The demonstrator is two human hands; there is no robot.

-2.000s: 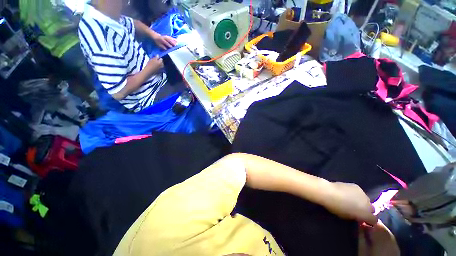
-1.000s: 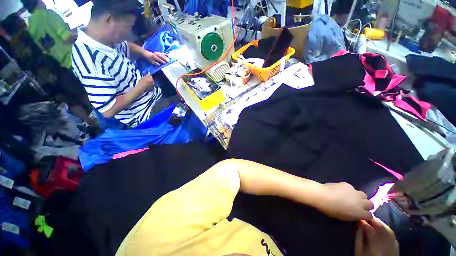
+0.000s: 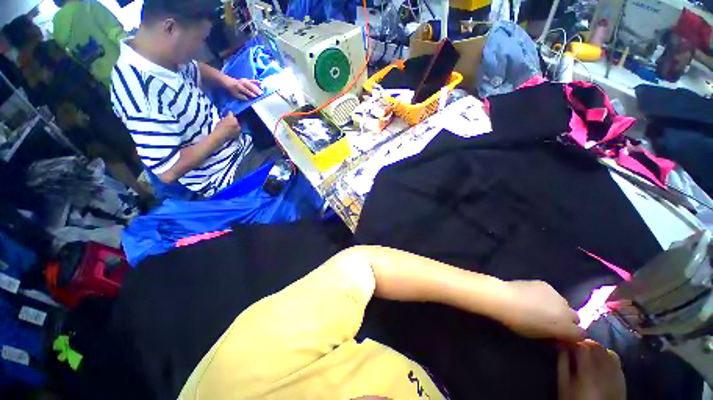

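Observation:
A large black garment panel [image 3: 500, 195] covers the table and spills over my lap to the left. A pink binding strip [image 3: 597, 306], almost white under the lamp, lies at the sewing machine [image 3: 676, 289] at the right edge. My left hand [image 3: 547, 311] comes across from the left, with its fingertips closed on the pink strip's near end. My right hand [image 3: 592, 370] is just below it, cut off by the lower edge, with its fingertips pinching the edge of the work. The needle area is glared and hard to make out.
A person in a striped shirt [image 3: 168, 109] works at a neighbouring machine [image 3: 320, 58], back left. A yellow box [image 3: 331, 155] and orange basket [image 3: 422, 109] stand on the worn board. Pink-and-black cut pieces [image 3: 598, 117] lie at the far table edge. Blue cloth [image 3: 211, 215] hangs left.
The view has shifted, showing more of the other person. My two hands stay close together at the strip, with only small finger movements; my right hand's fingers are a little lower than before.

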